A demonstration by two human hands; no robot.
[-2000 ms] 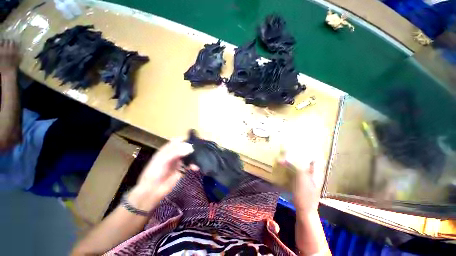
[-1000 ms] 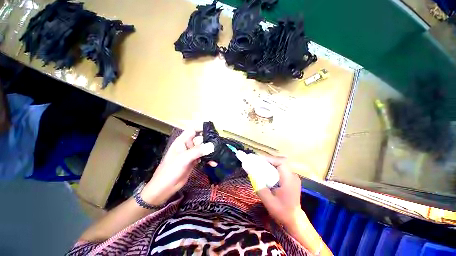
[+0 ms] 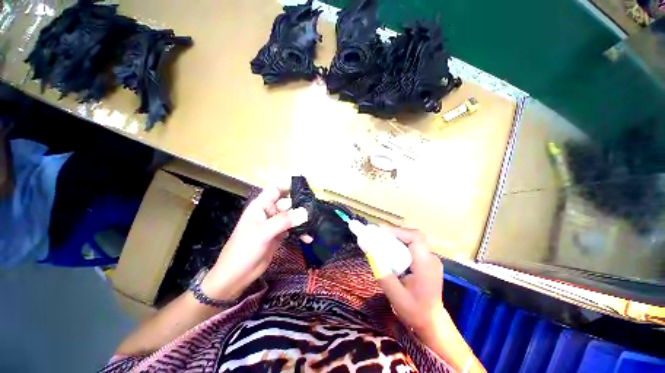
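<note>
A black moulded piece (image 3: 321,222) is held above my lap at the bench's near edge. My left hand (image 3: 266,222) grips its left side, with whitish covering on the thumb. My right hand (image 3: 415,273) holds a small white glue bottle (image 3: 384,248) tilted up to the left. Its teal tip (image 3: 342,216) is close to the black piece; whether it touches cannot be told. Yellow shows on a finger of my right hand. My fingers hide parts of the black piece and the bottle.
Black pieces (image 3: 397,69) are piled at the back of the bench (image 3: 226,95), with another pile (image 3: 87,55) at left. A yellow-labelled tube (image 3: 461,109), pale disc (image 3: 382,162), clear panel (image 3: 569,211), green conveyor (image 3: 525,44), open cardboard box (image 3: 157,237) and blue bins (image 3: 510,328) surround my hands.
Since two seconds ago, my right hand has moved left to the black piece with the bottle now clearly visible. Since one second ago, the teal tip has shifted slightly and the hands are nearly unmoved.
</note>
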